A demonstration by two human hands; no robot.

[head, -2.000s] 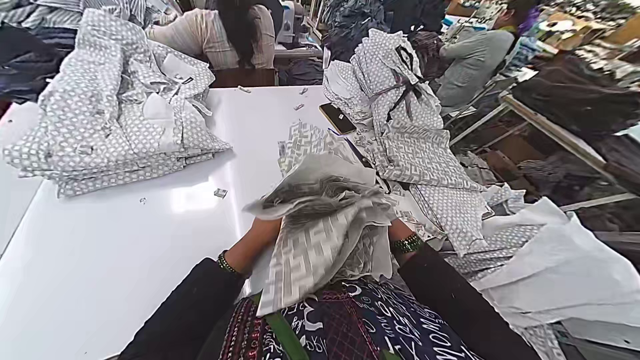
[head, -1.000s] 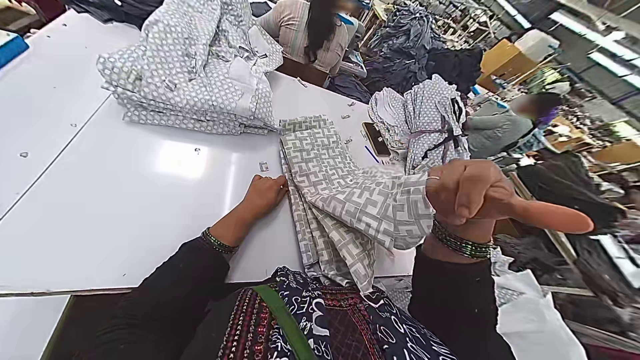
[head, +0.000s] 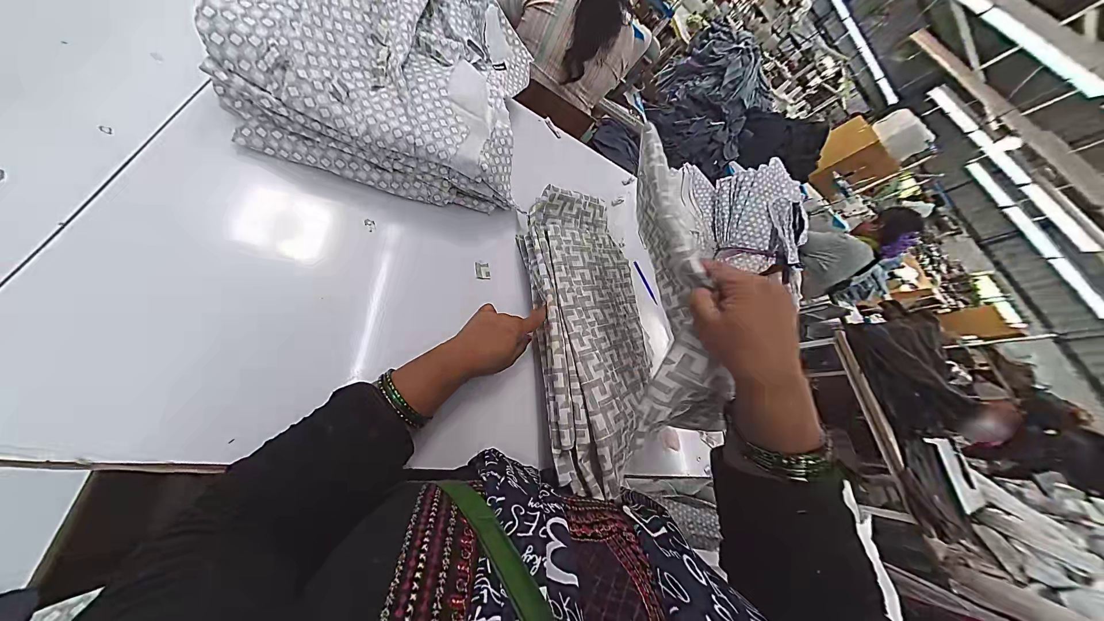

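Note:
A folded stack of grey and white patterned fabric lies on the white table, its lower end hanging toward me. My left hand touches the stack's left edge with a fingertip and holds nothing that I can see. To the right, my right hand pinches a raised fabric layer of the same pattern and lifts it off the stack. A blue pen lies between the stack and the raised layer. Beyond my right hand is a tied bundle of diamond-patterned fabric, partly hidden.
A large pile of diamond-patterned fabric is at the table's upper left. Small scraps dot the white table. One person sits past the far edge, another farther right. Dark garments lie on a rack at right.
The fabric that was gathered between both hands two seconds ago now lies flat as a stack. My right hand has moved from beyond the stack's right side to holding up a layer. The view has turned.

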